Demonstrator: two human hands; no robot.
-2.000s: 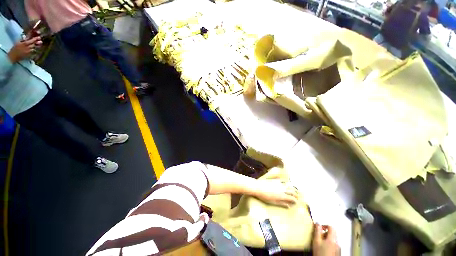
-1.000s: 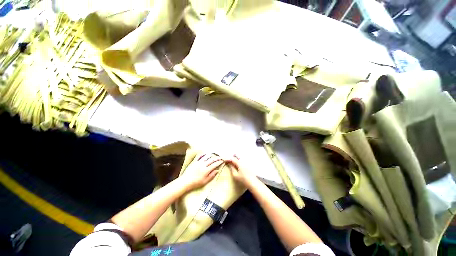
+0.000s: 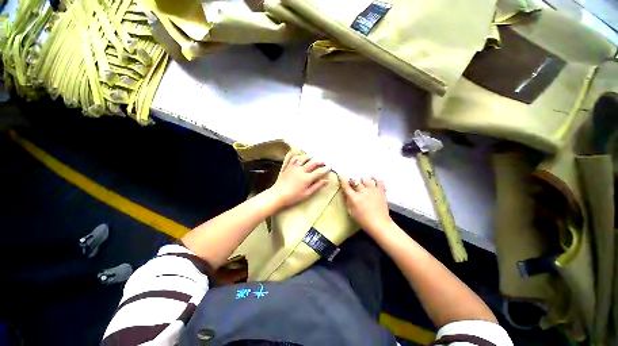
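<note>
A khaki bag body [image 3: 291, 233] lies over the front edge of the white table and against the grey apron. A black label [image 3: 320, 244] with pale marks is on it. My left hand [image 3: 300, 179] lies on its upper part, fingers pointing forward. My right hand [image 3: 364, 201] is at the right side of the same piece, fingertips at its upper edge near a seam. Both hands press or hold the khaki fabric on the table edge. A dark brown part shows behind my left wrist. What lies under the fingers is hidden.
A hammer [image 3: 439, 196] with a pale handle lies right of my right hand. A white table [image 3: 223, 94] runs across. Yellow straps [image 3: 95, 64] are heaped far left. Stacked khaki panels [image 3: 434, 37] lie at the back, more bag pieces [image 3: 596, 236] at right. Someone's shoes [image 3: 95, 240] show at left.
Two seconds ago my hands were apart, the right one near the hammer. Now both are together on the bag. Since one second ago the view has shifted closer, the hands staying on the bag.
</note>
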